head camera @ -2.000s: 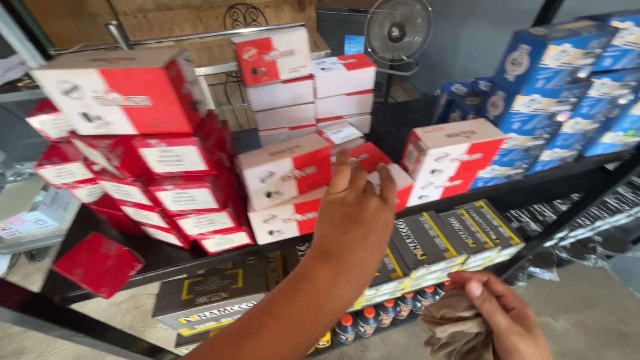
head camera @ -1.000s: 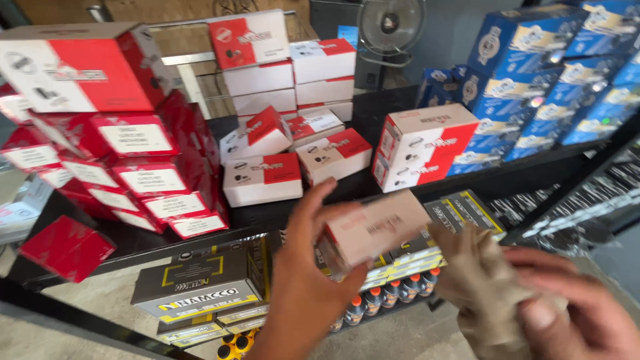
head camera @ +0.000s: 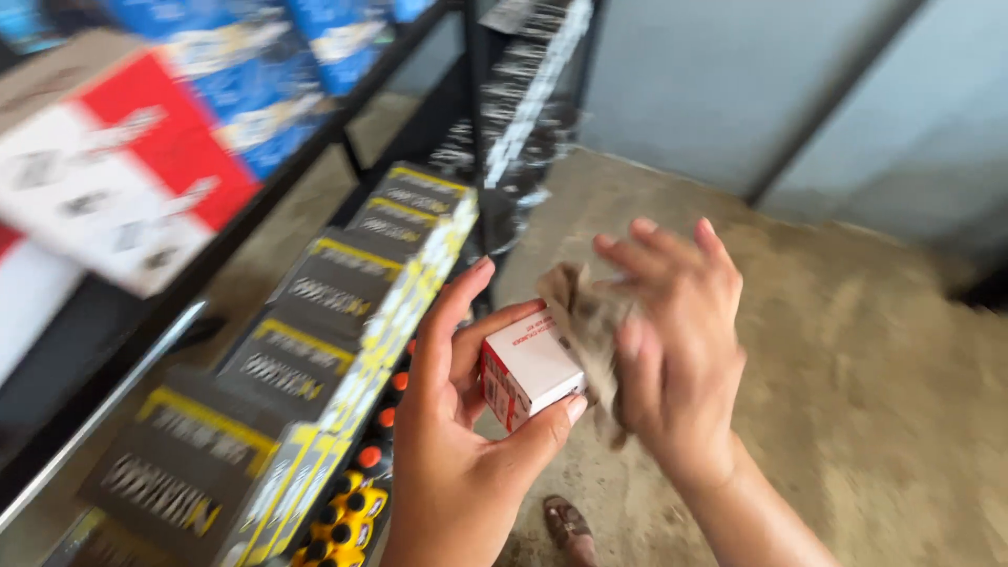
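A small white and red cardboard box (head camera: 535, 358) is held in my left hand (head camera: 480, 425), its thumb along the lower edge and its fingers behind. My right hand (head camera: 685, 339) is just right of the box, slightly blurred, with a crumpled brown cloth (head camera: 594, 346) between its palm and the box. The cloth lies against the box's right side. Some of the fingers of my right hand are spread, while its thumb presses on the cloth.
Black metal shelving (head camera: 315, 150) runs along the left. It carries red and white boxes (head camera: 134, 157), blue packs (head camera: 236, 71), grey and yellow boxes (head camera: 291, 362) and yellow bottles (head camera: 346, 512). A grey wall (head camera: 709, 87) stands behind the concrete floor (head camera: 866, 378); a sandalled foot (head camera: 567, 520) shows below.
The view has swung right and down. The left hand reached among the red and white boxes, then drew a box out; the cloth in the right hand now touches that box.
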